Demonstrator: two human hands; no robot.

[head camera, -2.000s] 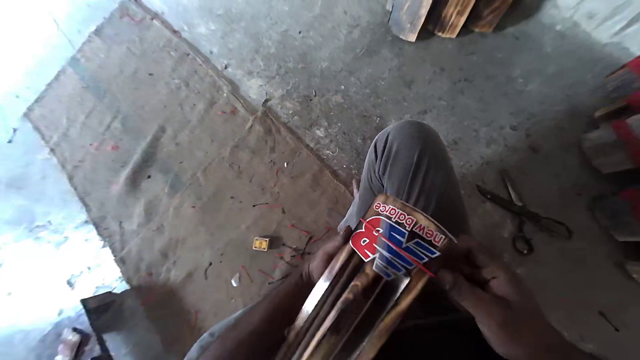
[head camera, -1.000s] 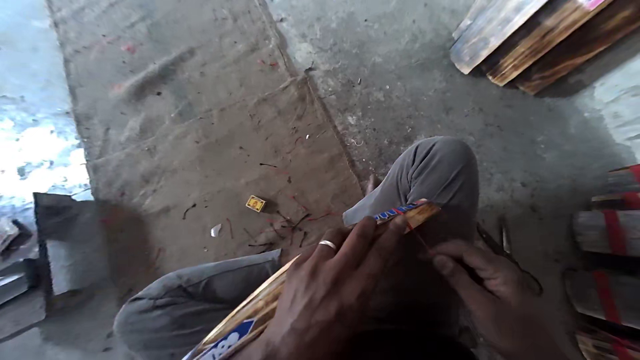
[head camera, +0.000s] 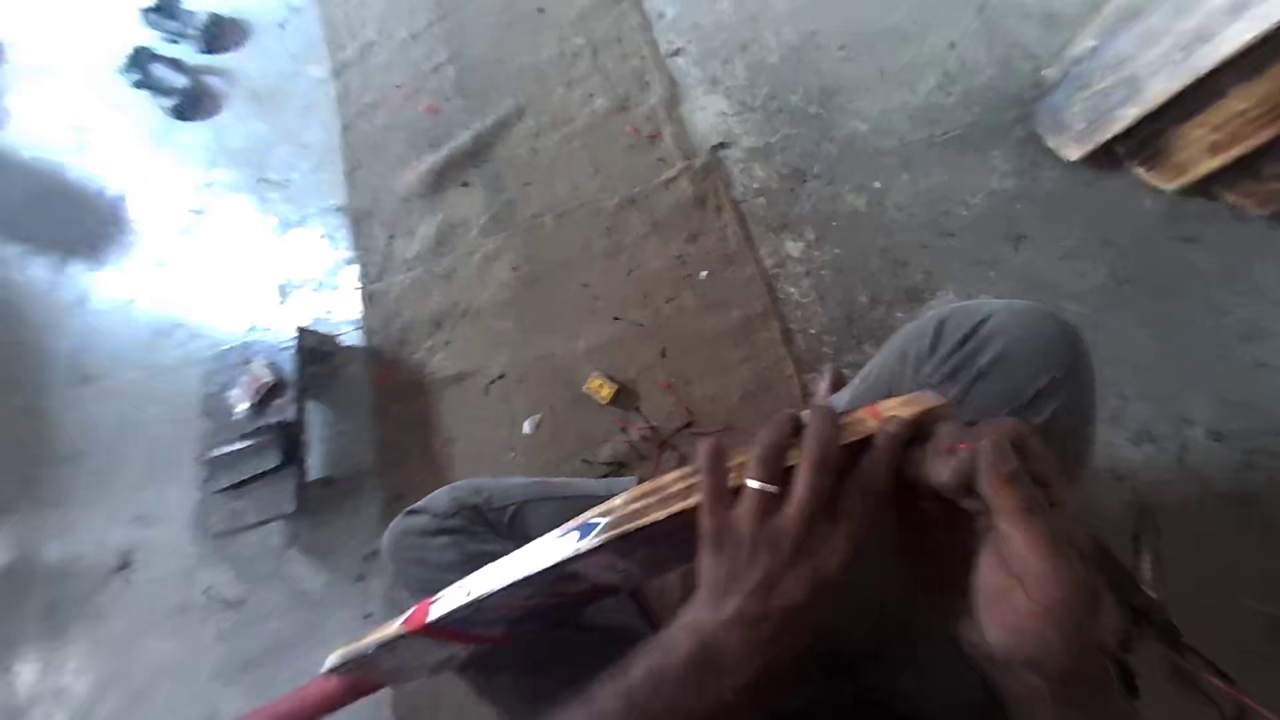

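A wooden cricket bat (head camera: pixel 660 492) lies edge-up across my lap, its red grip at the lower left and its toe near my raised knee. Spread over the blade near the toe is my left hand (head camera: pixel 790 500), a ring on one finger, pressing and holding it. Close by the toe, my right hand (head camera: pixel 1020 540) is blurred, its fingers bent together around what looks like a thin red strand; the exact hold is partly hidden. A red band (head camera: pixel 416 614) goes round the bat's shoulder.
A brown cloth mat (head camera: pixel 560 240) covers the floor ahead, with a yellow matchbox (head camera: pixel 600 388) and scraps on it. Several bat blades (head camera: pixel 1160 80) lie at the upper right. A dark open box (head camera: pixel 335 440) stands left. Partly visible scissors (head camera: pixel 1145 550) lie beyond my right hand.
The bat, earlier with its stickered face and grooved blade showing, is now turned edge-up. My left hand has moved from the blade's side to over it. More of the grip end shows at the lower left.
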